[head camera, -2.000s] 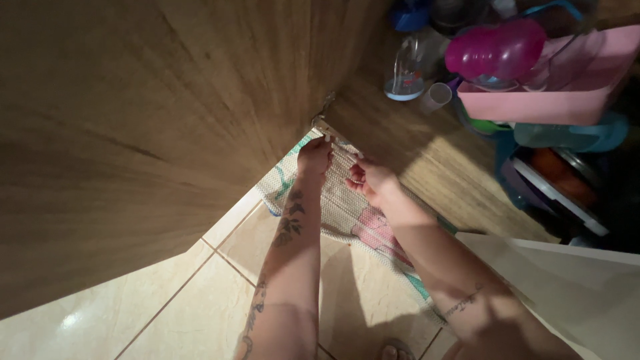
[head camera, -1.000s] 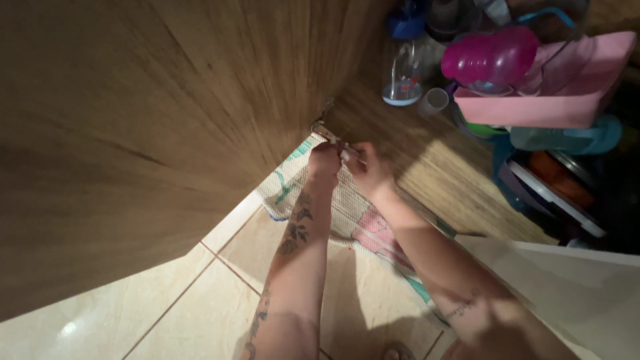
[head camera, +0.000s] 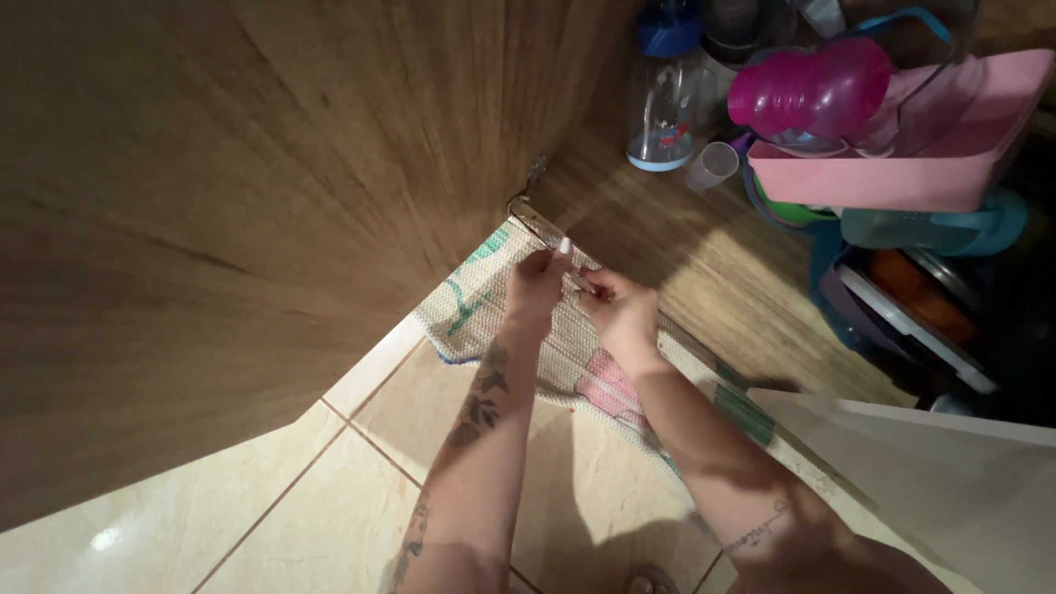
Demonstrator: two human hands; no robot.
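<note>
My left hand [head camera: 535, 285] is closed, with a long pale nail of it showing at the cabinet's front edge; whether it grips anything is unclear. Just right of it, my right hand [head camera: 620, 309] has its fingers curled around a small, thin, pale object [head camera: 582, 282] that I cannot identify. Both hands are over a woven mat [head camera: 474, 309] with green and pink patterns, which lies below the cabinet's edge. A metal hinge [head camera: 536, 169] sits at the corner where the wooden door [head camera: 247, 181] meets the cabinet, just beyond my hands.
Inside the cabinet, on its wooden floor [head camera: 742, 305], are a clear bottle with a blue cap [head camera: 660, 107], a small clear cup [head camera: 712, 167], a pink bin [head camera: 874, 181], a magenta plastic container [head camera: 808, 87] and several other containers. A white panel [head camera: 932, 478] stands at the right, over floor tiles [head camera: 272, 495].
My hands have moved slightly apart from where they were together a second ago, and the small pale object shows more plainly between them.
</note>
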